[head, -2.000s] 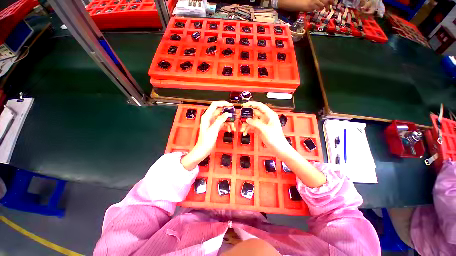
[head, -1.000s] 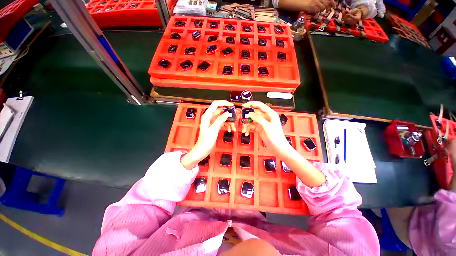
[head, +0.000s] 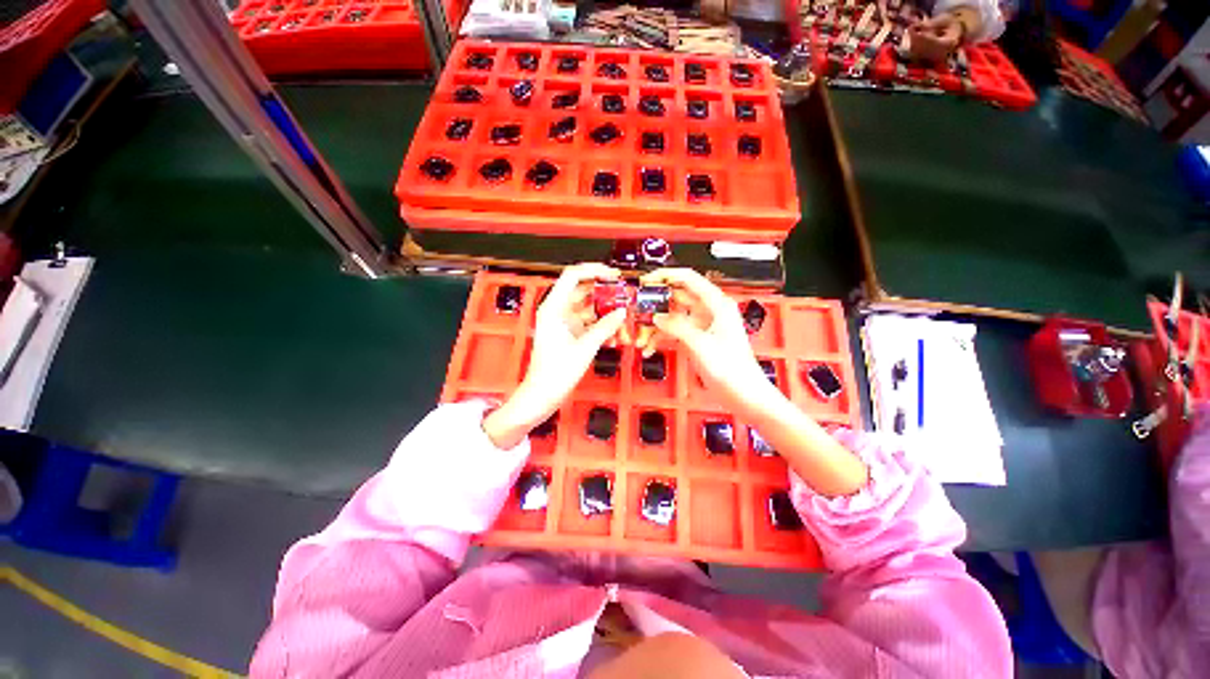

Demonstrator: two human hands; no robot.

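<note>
My left hand (head: 573,326) holds a small square watch unit (head: 610,297) whose face shows red. My right hand (head: 701,325) holds a second watch unit (head: 653,301), with a dark, greyish face. The two units are side by side, close together, above the far part of the near orange-red tray (head: 713,515). The tray's pockets hold several black units, one per pocket, and some pockets are empty. My hands and forearms hide part of the tray.
Stacked orange-red trays (head: 597,222) with black units stand beyond my hands. Two small dark pieces (head: 641,251) lie at their front edge. A paper sheet (head: 934,398) with a pen and a red parts box (head: 1077,368) are right. A metal upright (head: 272,139) and a clipboard (head: 47,338) are left.
The left unit's face has turned from dark to red. The right unit's face has lost its green glow. My hands have barely moved. Across the bench, another person's hands have shifted.
</note>
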